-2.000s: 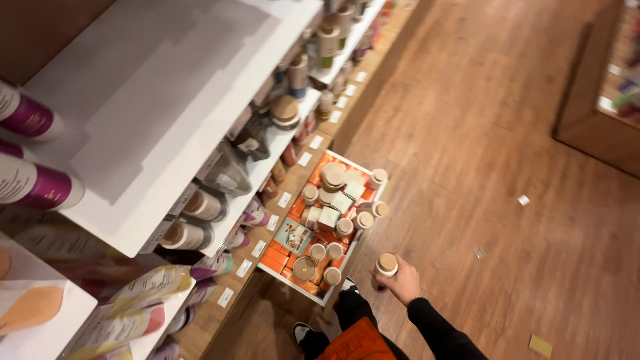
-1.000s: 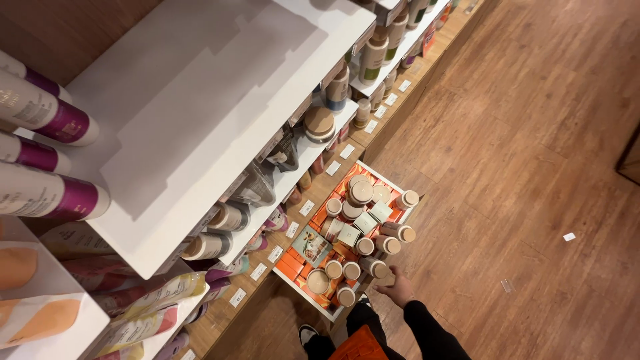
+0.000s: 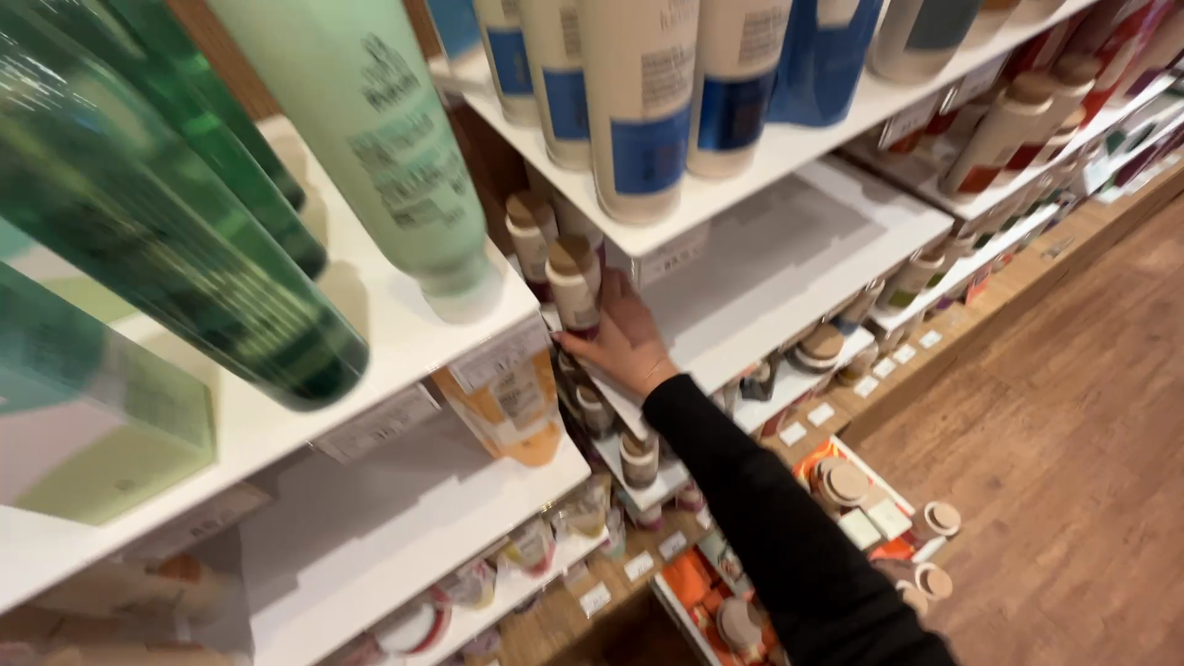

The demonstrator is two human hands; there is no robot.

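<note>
My right hand (image 3: 624,338), in a black sleeve, reaches up and left to the shelf. Its thumb and fingers are around a small white bottle with a tan cap (image 3: 573,282) and a purple lower part. A similar capped bottle (image 3: 530,236) stands just behind and left of it. Below my forearm is an open white-edged drawer (image 3: 874,490) with orange packs and several tan-capped bottles and jars; the forearm hides part of it. My left hand is not in view.
Large green bottles (image 3: 268,305) and a pale green bottle (image 3: 398,166) stand close on the left shelf. Several white bottles with blue bands (image 3: 647,139) line the upper shelf, whose corner juts out above my hand. An orange pouch (image 3: 509,407) is below left.
My right hand was down by the drawer, with a tan-capped bottle two seconds ago; now it is up at the shelf by another bottle. The view has moved strongly toward the shelves.
</note>
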